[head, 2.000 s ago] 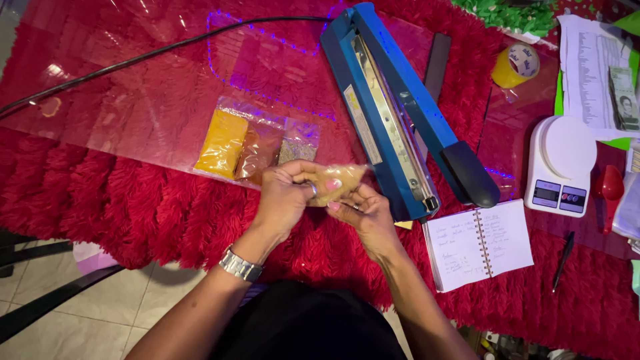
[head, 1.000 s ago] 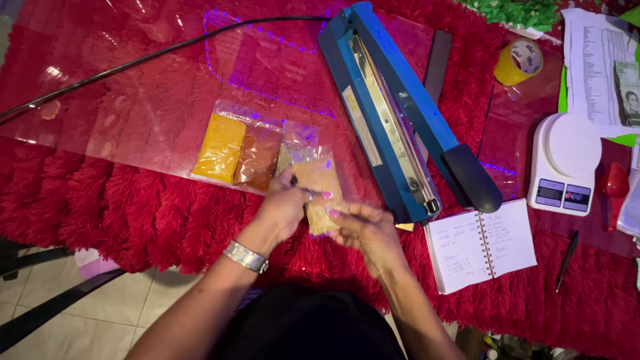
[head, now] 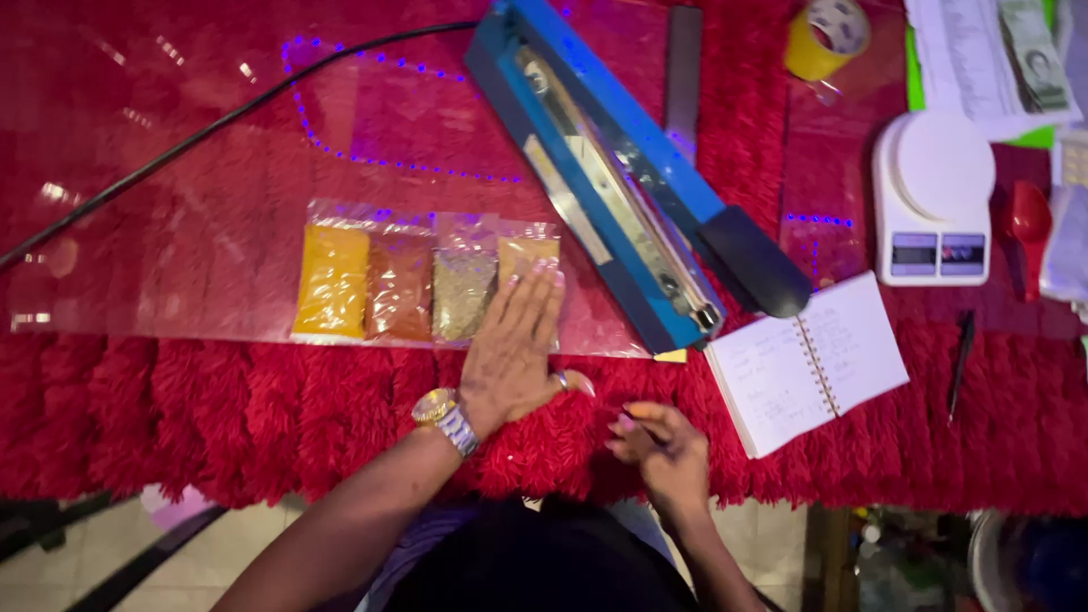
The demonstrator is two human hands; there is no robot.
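Note:
My left hand point(head: 514, 348) lies flat with its fingers over a plastic bag of tan powder point(head: 529, 244), whose lower part it hides. To the left of that bag, side by side, lie a bag of greenish dried flakes point(head: 463, 285), a bag of reddish-brown powder point(head: 399, 285) and a bag of yellow powder point(head: 333, 280). My right hand point(head: 667, 455) hovers near the table's front edge, holding nothing visible, its fingers loosely curled. A blue impulse heat sealer point(head: 595, 204) stands right of the bags, its black-ended arm raised a little.
Right of the sealer are an open spiral notebook point(head: 807, 365), a white kitchen scale point(head: 933, 200), a black pen point(head: 960, 365), a red scoop point(head: 1027, 229) and a yellow tape roll point(head: 824, 38). A black cable point(head: 212, 132) crosses the clear sheet over the red shaggy cloth point(head: 212, 408).
The tan bag, earlier held in both hands, now lies at the right end of the row under my left hand. My right hand has let go and moved back toward my body.

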